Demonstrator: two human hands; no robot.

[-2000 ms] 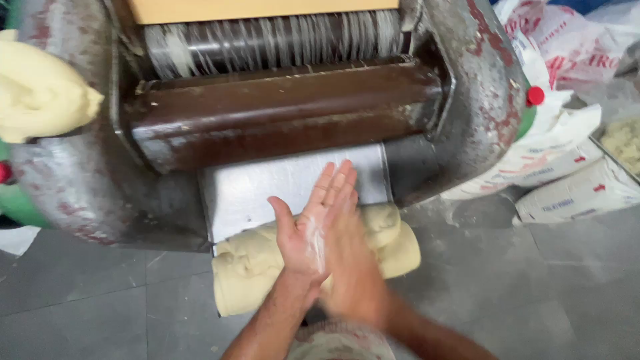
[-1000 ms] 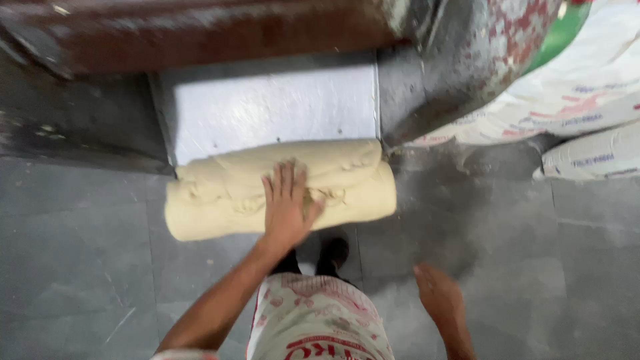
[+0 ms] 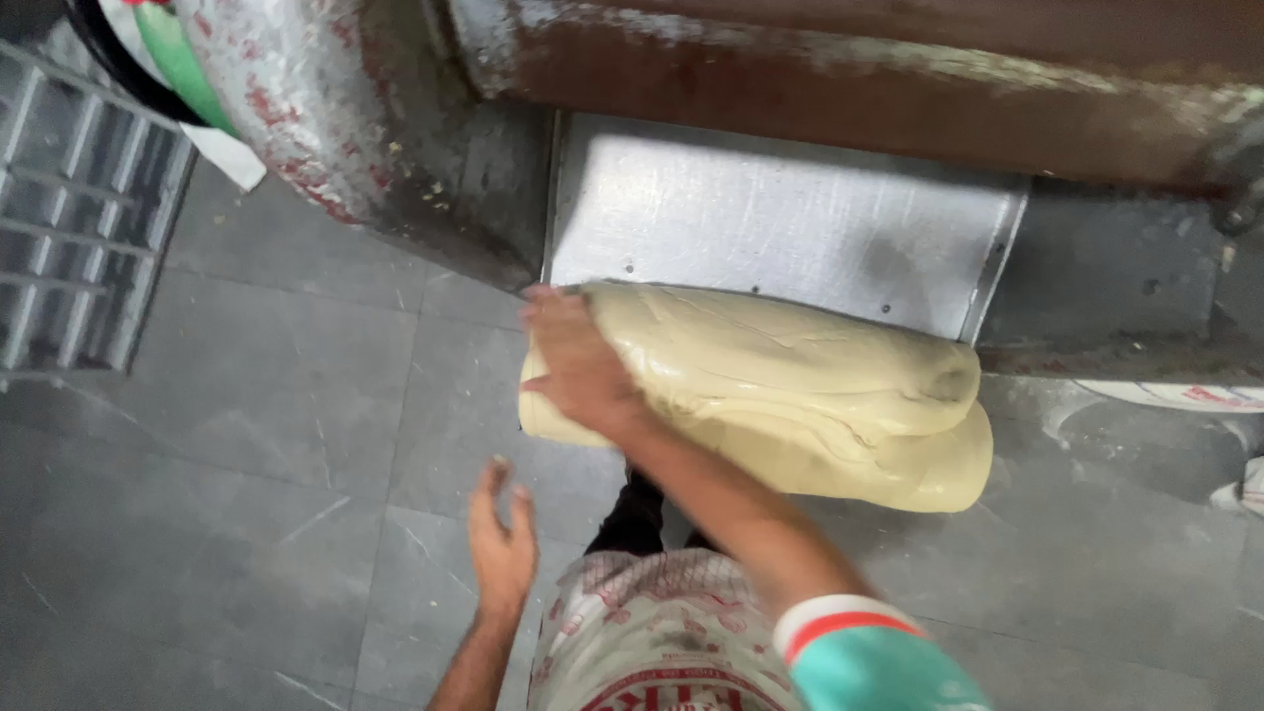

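A thick folded roll of pale yellow dough (image 3: 790, 365) lies across the front edge of a metal tray (image 3: 780, 217) on a worn roller machine, its lower fold hanging over the floor. My right hand (image 3: 578, 360) reaches across to the dough's left end and rests on or just over it, slightly blurred, with the palm down. My left hand (image 3: 502, 543) is in the air below and left of the dough, fingers apart, holding nothing.
The brown metal housing (image 3: 790, 109) of the machine spans the top, with a chipped grey side frame (image 3: 316, 109) at left. A metal grate or rack (image 3: 79, 217) stands far left. White bags (image 3: 1175, 395) show at the right edge.
The left hand has left the dough, where it lay one second ago, and the right hand has come over to the dough's left end. Earlier both palms were together. The view has shifted left.
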